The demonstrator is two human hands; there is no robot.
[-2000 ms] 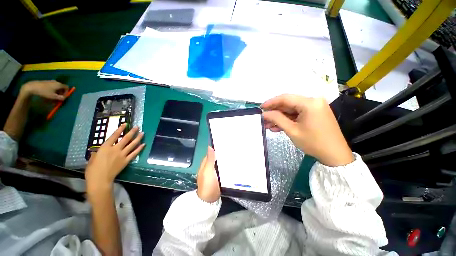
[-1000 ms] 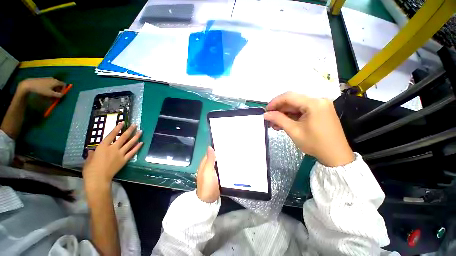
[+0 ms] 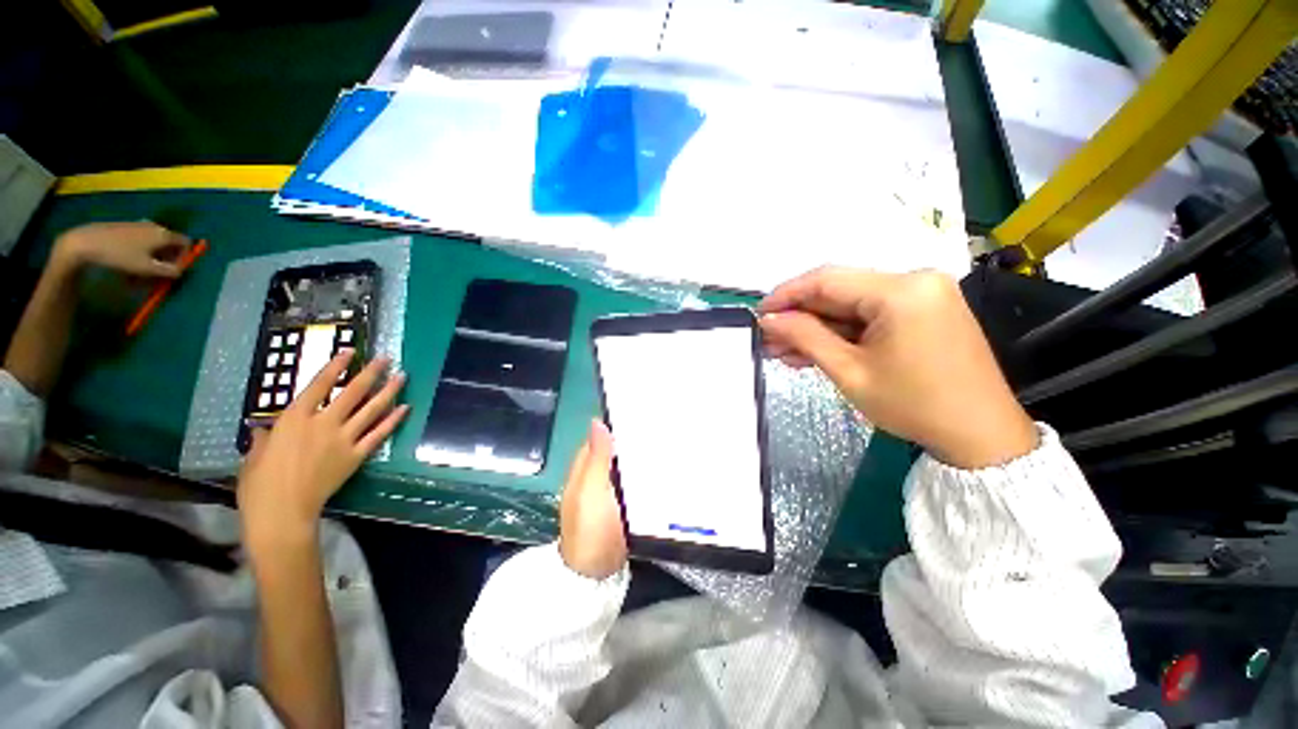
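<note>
The tablet (image 3: 683, 434) has a black border and a screen glowing white, with a small blue mark near its lower edge. My left hand (image 3: 592, 506) holds its left edge, thumb along the border and the other fingers hidden beneath. My right hand (image 3: 897, 349) pinches the top right corner between thumb and fingertips. The tablet is over a silvery bubble wrap pad (image 3: 823, 442), which shows along its right side and below it.
A second, unlit black tablet (image 3: 498, 373) lies left on the green mat. Further left a co-worker's hand (image 3: 316, 449) rests on an open tablet (image 3: 306, 342); the other holds an orange-red stick (image 3: 167, 288). Blue film (image 3: 587, 157) lies on white sheets (image 3: 811, 171). A yellow bar (image 3: 1139, 128) stands right.
My right forearm and wrist have shifted slightly right and outward, with the fingertips still at the tablet's corner. The tablet and my left hand have barely moved.
</note>
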